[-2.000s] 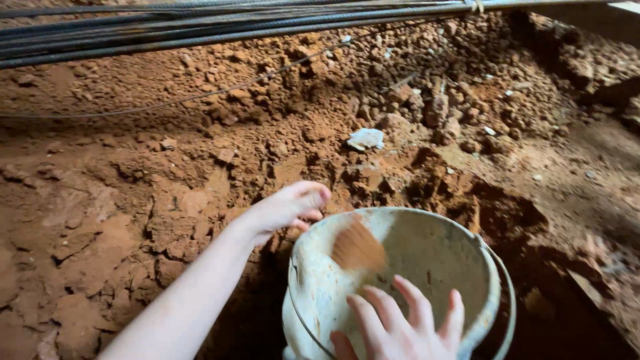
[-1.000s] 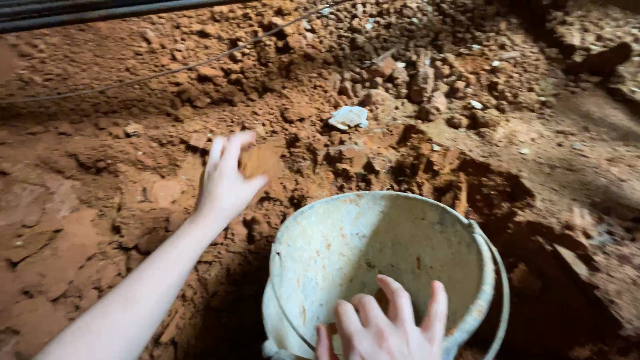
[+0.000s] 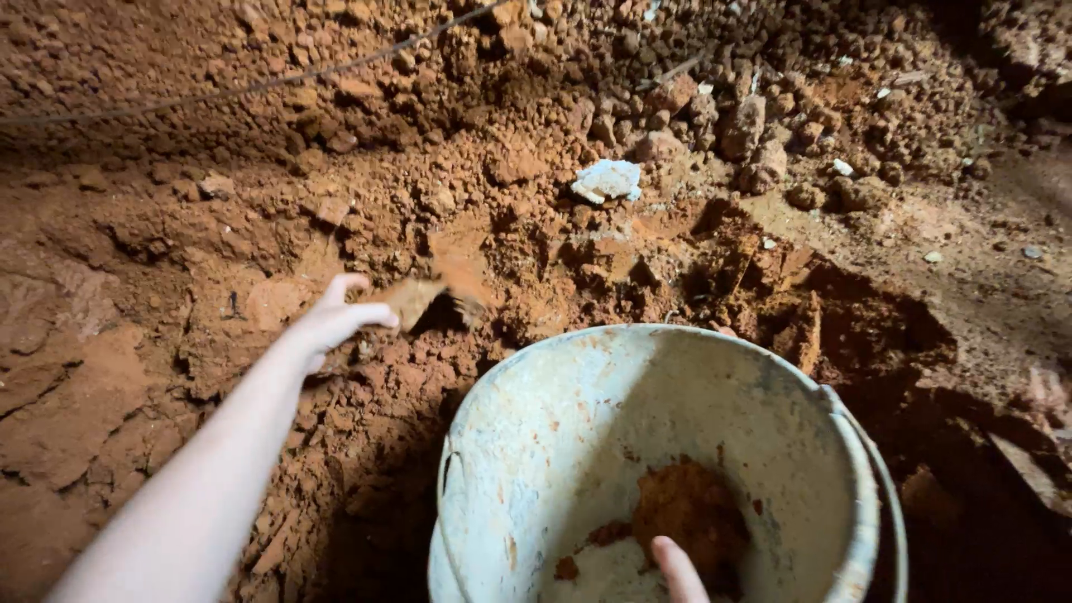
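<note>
A whitish bucket (image 3: 536, 419) with a wire handle stands on reddish-brown soil, and a clump of red earth (image 3: 691, 515) with smaller bits lies at its bottom. My left hand (image 3: 335, 322) is left of the bucket, low over the soil, its thumb and fingers around the near end of a flat, light-brown clod (image 3: 410, 301). A blurred reddish piece of earth (image 3: 461, 272) shows just beyond that clod. Of my right hand (image 3: 680, 569) only one finger appears, over the near part of the bucket at the bottom edge; the rest is out of frame.
A pale stone-like chunk (image 3: 607, 182) lies on the soil beyond the bucket. A thin wire (image 3: 276, 81) crosses the upper left. Loose clods (image 3: 745, 126) are heaped at the back. Dark, uneven ground lies right of the bucket.
Two seconds ago a brown clod was over the bucket's mouth between my hands. My left hand has since moved left, away from the bucket, to the soil. My right hand has mostly left the view.
</note>
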